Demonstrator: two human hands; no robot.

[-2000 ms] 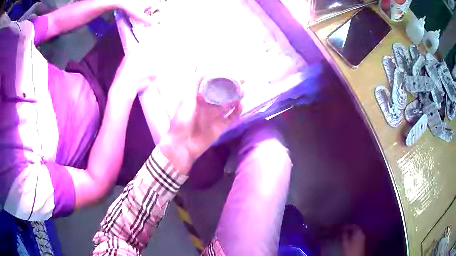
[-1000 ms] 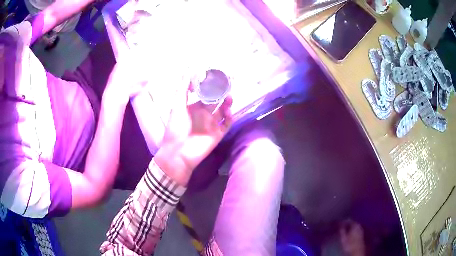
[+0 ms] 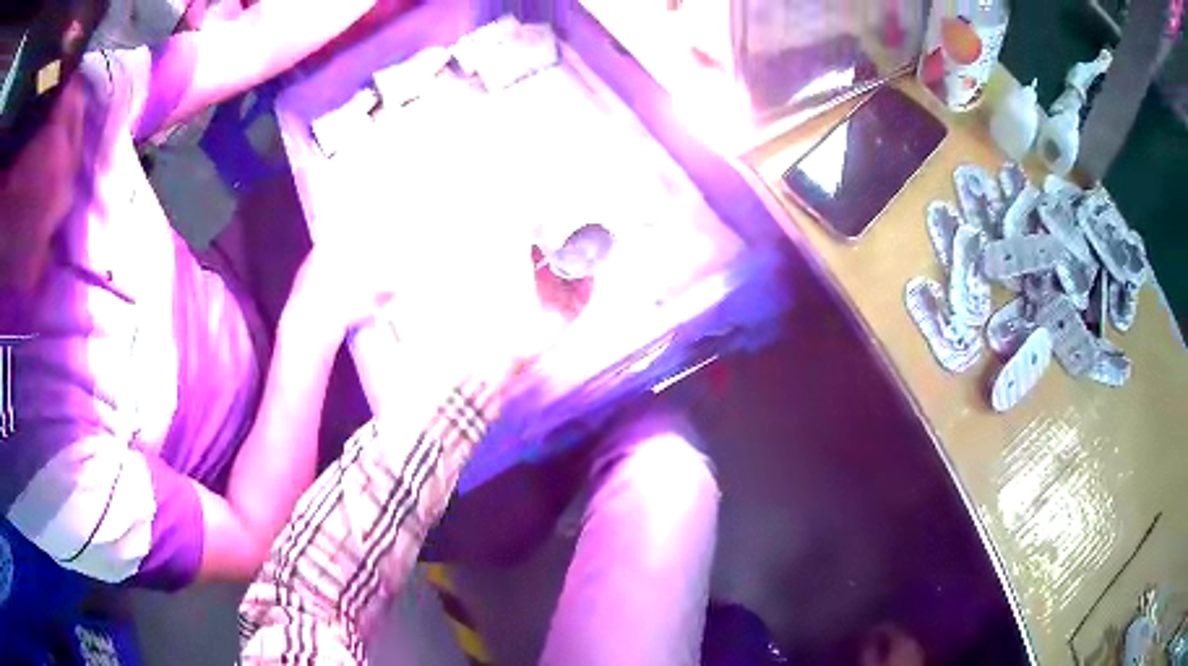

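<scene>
My left hand (image 3: 554, 306), in a plaid sleeve, reaches over the white-lined blue tray (image 3: 749, 306). Strong glare washes out much of the hand. Its fingers hold a small round cup (image 3: 581, 251) above the tray's lining. The cup's contents cannot be made out. I cannot make out my right hand; a dim skin-coloured shape at the bottom edge is too unclear to name.
A neighbour (image 3: 196, 312) sits at the left with both arms over the tray. Pale blocks lie along its far side. On the tan bench (image 3: 899, 306) are a smartphone (image 3: 866, 163), small white bottles (image 3: 1015, 120), a printed bottle (image 3: 965, 52) and a pile of grey-white oval parts (image 3: 1023, 256).
The view has shifted, showing more of the tray's far side. My left hand with the cup reaches further over the tray, and the cup looks smaller and more tilted.
</scene>
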